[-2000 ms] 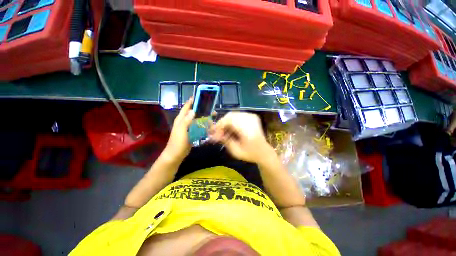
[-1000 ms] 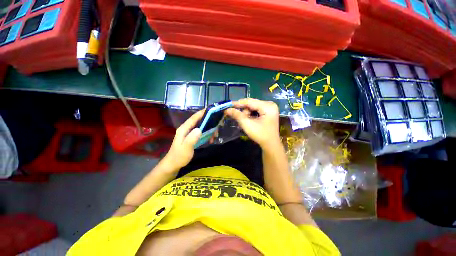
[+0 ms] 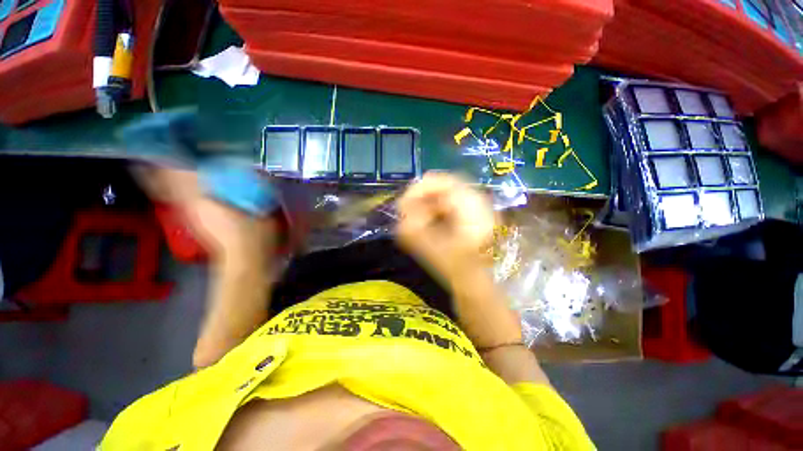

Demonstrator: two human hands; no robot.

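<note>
My left hand (image 3: pixel 198 198) is motion-blurred at the left, over the bench's front edge. It holds a blurred light-blue phone (image 3: pixel 236 183); another blurred blue shape (image 3: pixel 160 134) shows just beyond it over the bench. My right hand (image 3: pixel 445 216) is blurred and curled in front of the bench, right of the lens tray. I cannot tell whether it holds anything. The clear lens tray (image 3: pixel 341 153) lies on the green bench with a row of dark-framed squares.
Yellow pull tabs (image 3: pixel 519 136) lie tangled right of the tray. Red tray stacks (image 3: pixel 414 53) line the back. Spare lens trays (image 3: pixel 696 158) stand at the right. A waste box (image 3: pixel 563 299) sits below the bench edge. A screwdriver-like tool (image 3: pixel 114 62) and crumpled tissue (image 3: pixel 227 66) are at the left.
My left hand has swung left with the phone, away from my right hand. My right hand has come off the phone and stays near the middle. The camera view has shifted slightly.
</note>
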